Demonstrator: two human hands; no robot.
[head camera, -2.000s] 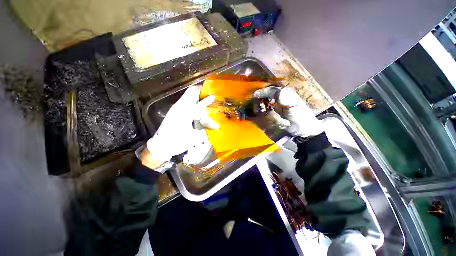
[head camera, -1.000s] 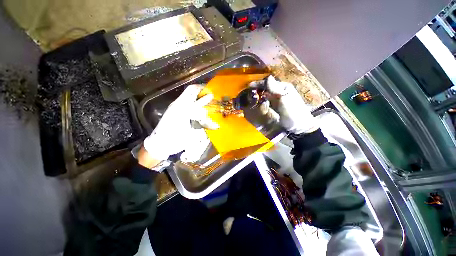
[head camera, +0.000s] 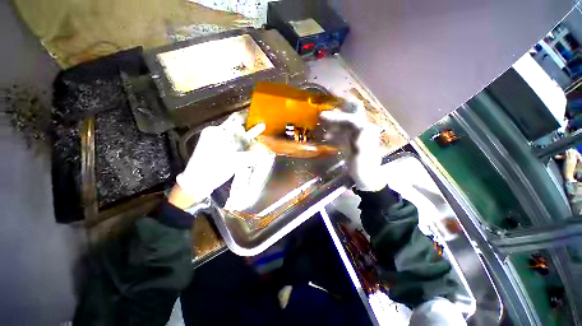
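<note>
The orange sheet (head camera: 281, 108) is held up over the near tray (head camera: 246, 245), just in front of the solder pot (head camera: 214, 63). My left hand (head camera: 220, 156), in a white glove, grips the sheet's left edge. My right hand (head camera: 360, 143), gloved and partly blurred, is at the sheet's right side, shut on the wound coil (head camera: 297, 132). The coil's copper and bright parts show against the sheet's lower part; its dark body is blurred near my right fingers. A white cloth (head camera: 250, 178) lies in the near tray beside my left hand.
The black dross tray (head camera: 131, 153) with a tan strip (head camera: 88, 162) across it is at the left. The temperature controller (head camera: 309, 32) stands behind the pot. The parts tray (head camera: 488, 280) is at the right, beside the green conveyor belt (head camera: 472, 162) with coils. A grey panel (head camera: 434, 57) rises behind.
The orange sheet has tilted and moved up, so its lower part no longer hangs over the near tray. The coil has turned with it. My right hand has shifted slightly left and down.
</note>
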